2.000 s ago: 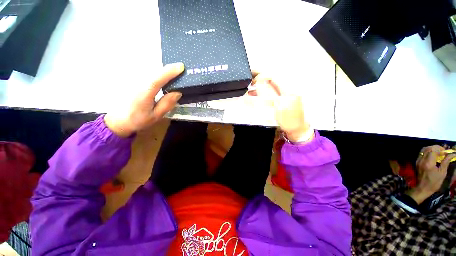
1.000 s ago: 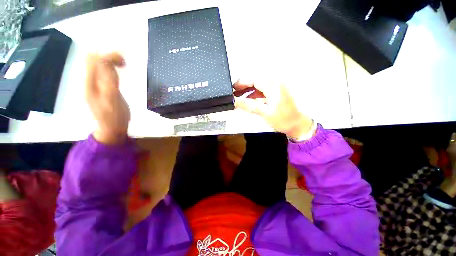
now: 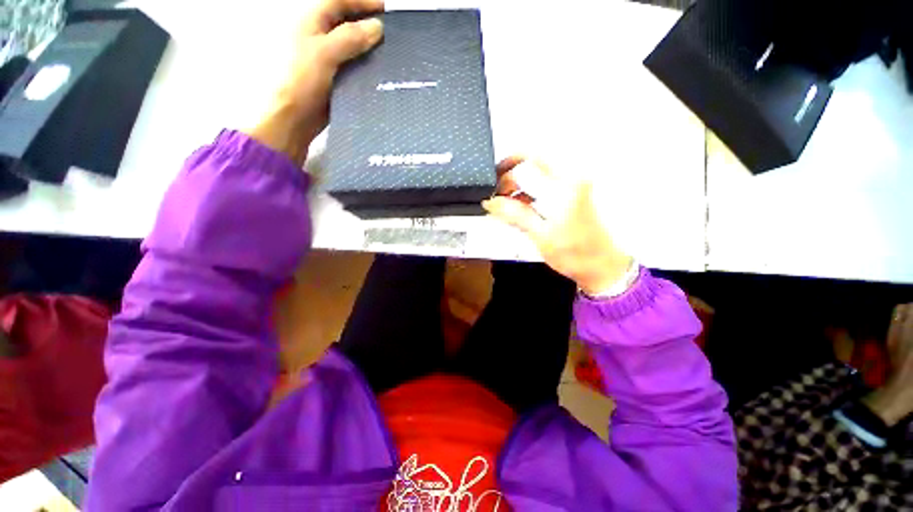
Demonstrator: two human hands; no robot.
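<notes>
A black gift box [image 3: 412, 110] with pale dots and white lettering lies in front of me near the table's front edge, its top cover on. A thin gap line runs along its near side. My left hand [image 3: 335, 45] holds the box's far left edge, thumb on the top and fingers at the far corner. My right hand [image 3: 561, 215] is at the near right corner, thumb and fingertips against it. What lies inside the box is hidden.
An open black box [image 3: 85, 95] with a white device [image 3: 47, 82] stands at far left. Another dotted black box [image 3: 746, 90] lies at the right, by dark shapes. A seated person's checked sleeve [image 3: 801, 440] is at lower right; red clothing [image 3: 50, 380] is at lower left.
My left hand was off the box a second ago and now grips its far left edge. The box sits slightly further right in view. My right hand stays at the near right corner.
</notes>
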